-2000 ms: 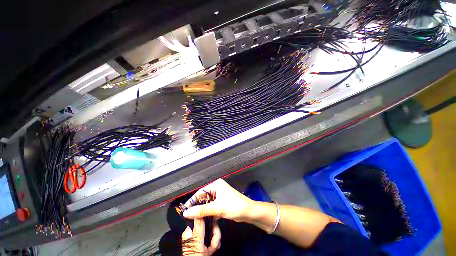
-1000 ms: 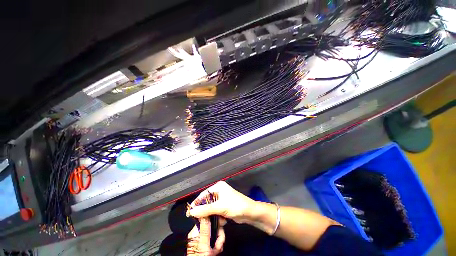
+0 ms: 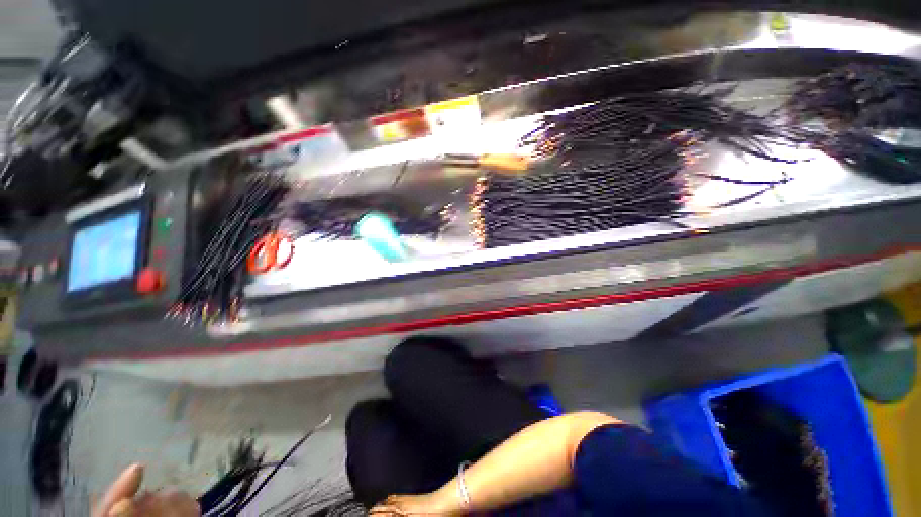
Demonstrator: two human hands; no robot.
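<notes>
My left hand (image 3: 146, 500) is at the bottom left, cut off by the edge and blurred. Black cable lengths (image 3: 237, 485) fan out right beside it; whether it grips them is not clear. My right hand (image 3: 419, 505) is at the bottom edge, mostly cut off, with thin black strands near it. Its hold is hidden. On the tray, a neat cable bundle (image 3: 581, 205) lies in the middle with coppery ends. A loose cable pile (image 3: 230, 242) lies at the left beside orange-red scissors (image 3: 270, 252) and a teal roll (image 3: 380, 236).
A wooden-handled tool (image 3: 502, 162) lies behind the bundle. More cables (image 3: 863, 96) lie at the tray's right. A blue bin (image 3: 858, 424) with cables stands on the floor, near a green round base (image 3: 871, 348). A lit control panel (image 3: 105, 250) is at the far left.
The view has swung left and up. My hands were together over the lap, holding cables; now they are apart and lower in the picture, my left hand far to the left.
</notes>
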